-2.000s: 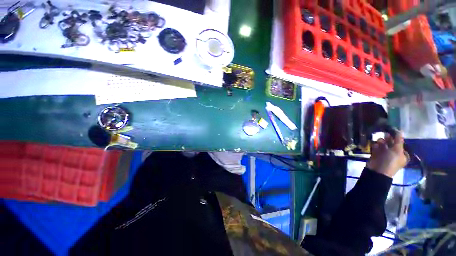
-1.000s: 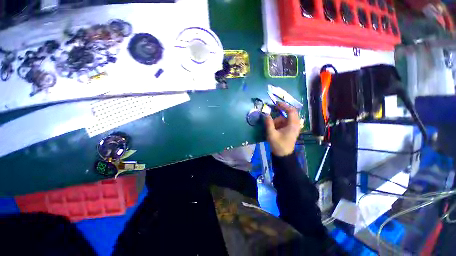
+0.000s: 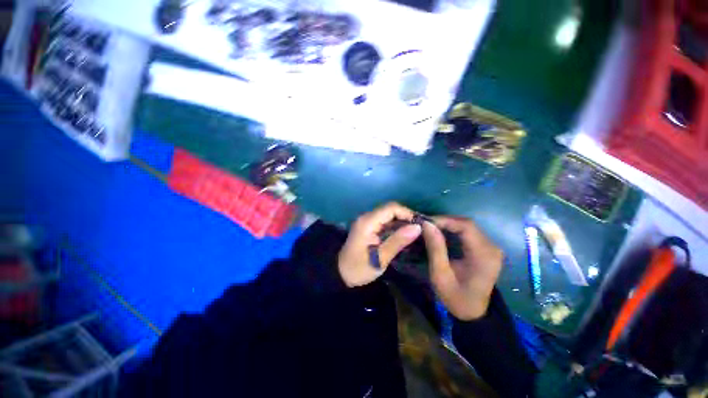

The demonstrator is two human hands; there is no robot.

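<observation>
My left hand (image 3: pixel 374 247) and my right hand (image 3: pixel 466 268) meet just above the mat's near edge. Their fingertips are together on a small dark component (image 3: pixel 419 220), mostly hidden by the fingers and blurred. A dark band is on a left finger. A round housing (image 3: pixel 275 165) with pale pieces beside it lies on the green mat to the left of my hands. Tweezers (image 3: pixel 533 259) and a white strip (image 3: pixel 564 250) lie on the mat to the right.
A white shelf (image 3: pixel 326 105) holds tangled wired parts, a round dark unit and a white reel (image 3: pixel 413 85). Two small trays (image 3: pixel 508 148) (image 3: pixel 586 186) stand beyond my hands. Red trays are at lower left (image 3: pixel 225 194) and upper right (image 3: pixel 636 116). An orange-and-black tool (image 3: pixel 640 299) is at right.
The view has turned and shifted. My left hand has come into the picture. My right hand has moved from beside the tweezers to meet it, and both now hold a small dark component.
</observation>
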